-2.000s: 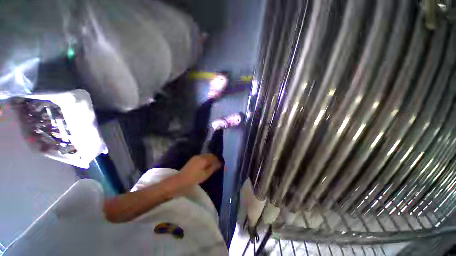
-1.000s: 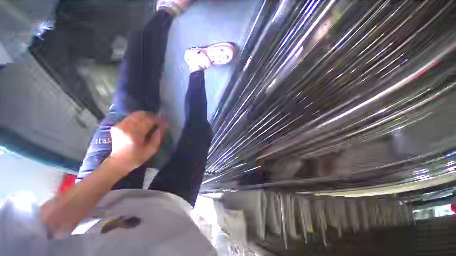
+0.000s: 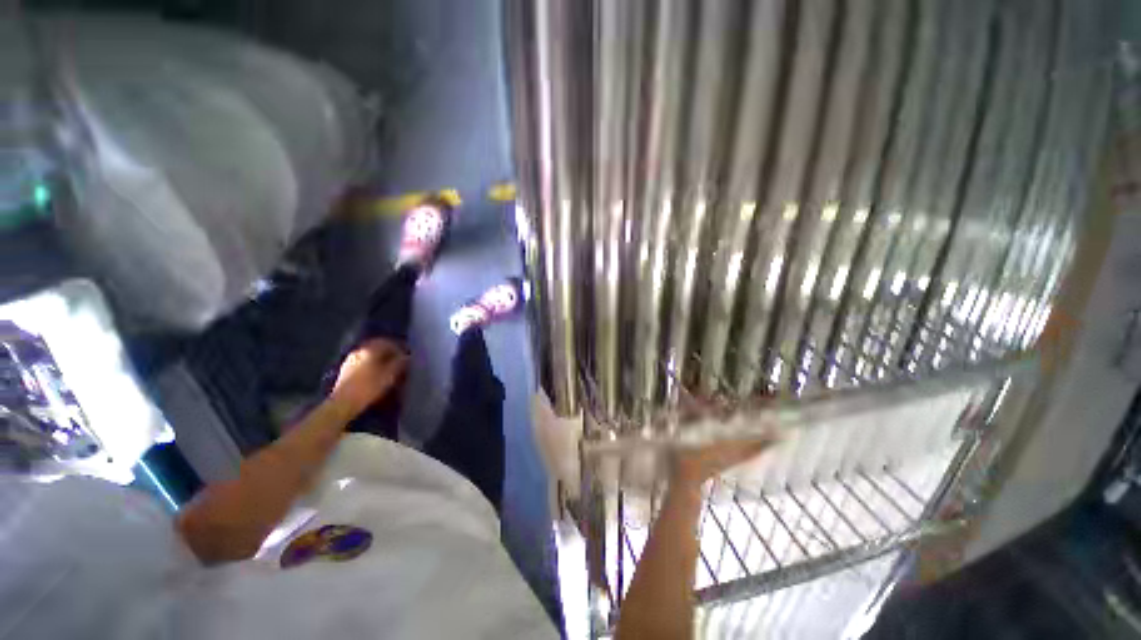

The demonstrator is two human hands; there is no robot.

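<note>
A silvery frame with two long side bars and thin crosspieces (image 3: 813,563) lies across the long shiny metal tubes (image 3: 776,163) at the lower right. My right hand (image 3: 716,458) is on the frame's upper side bar, with its fingers closed over it. White ridged material (image 3: 863,456) shows between and below the crosspieces. My left hand (image 3: 368,375) hangs by my thigh, away from the frame, small and loosely curled, and nothing shows in it.
The bed's bright outer edge (image 3: 569,563) runs beside my legs. A blue-grey floor (image 3: 469,138) with a yellow line lies beyond my shoes. Large pale wrapped bulks (image 3: 188,163) and a bright clear-wrapped item (image 3: 94,375) are at the left. A brown-edged pale surface (image 3: 1064,413) lies at the far right.
The view has swung from the blurred bed back to the tubes and frame. My right hand has come into view on the frame. My left hand stays curled near my leg.
</note>
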